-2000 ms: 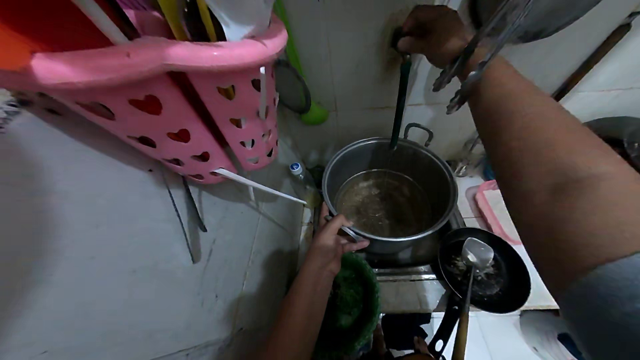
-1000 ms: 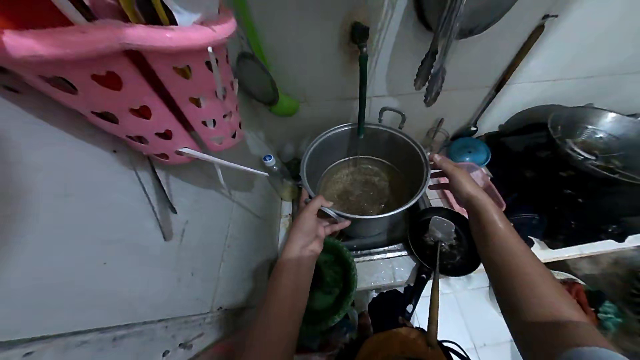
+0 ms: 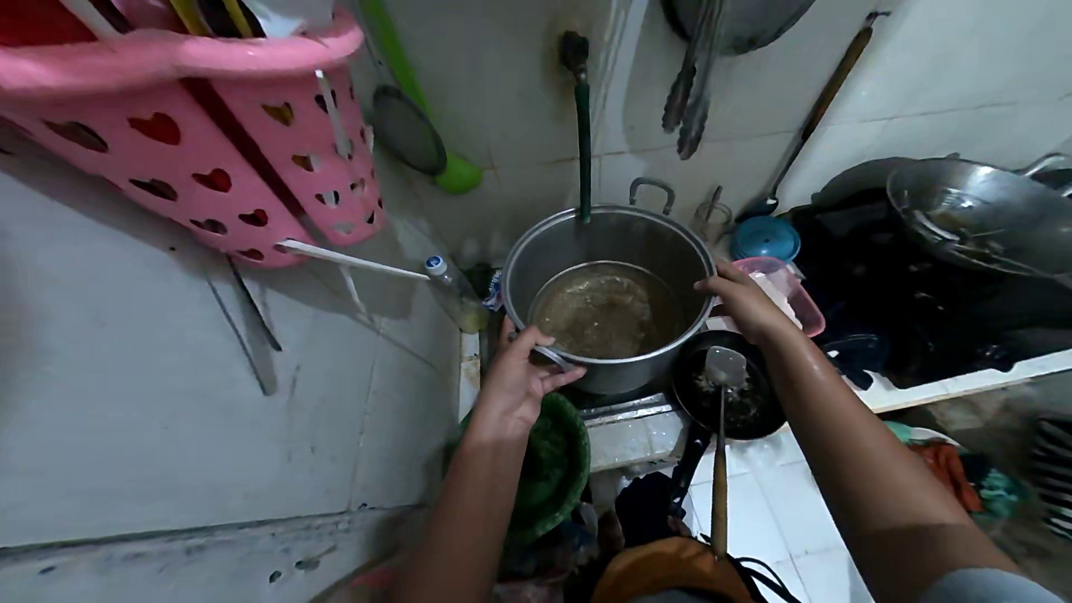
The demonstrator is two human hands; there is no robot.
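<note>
A large metal pot (image 3: pixel 624 368) with brownish liquid in it stands at the centre, below a wall tap (image 3: pixel 574 52) whose green hose (image 3: pixel 584 151) hangs down at the pot's far rim. My left hand (image 3: pixel 521 377) grips the pot's near loop handle (image 3: pixel 554 360). My right hand (image 3: pixel 741 297) rests against the right side of the rim, its fingers apart; part of it is out of sight. Just right of the pot sits a black frying pan (image 3: pixel 695 394) with a wooden-handled metal spatula (image 3: pixel 725 368) in it. Beneath my left wrist is a green basin (image 3: pixel 548 469).
A pink plastic basket (image 3: pixel 180 63) of utensils hangs at upper left. A glass bottle (image 3: pixel 452 289) stands left of the pot. Tongs (image 3: pixel 695 84) hang on the wall. A pink container (image 3: pixel 800 297), a blue lid (image 3: pixel 766 239) and a stove with a wok (image 3: pixel 980 218) are at right.
My right hand has come down from the tap to the pot's right rim. My left hand stays at the pot's near handle. The view has shifted, bringing the stove into sight.
</note>
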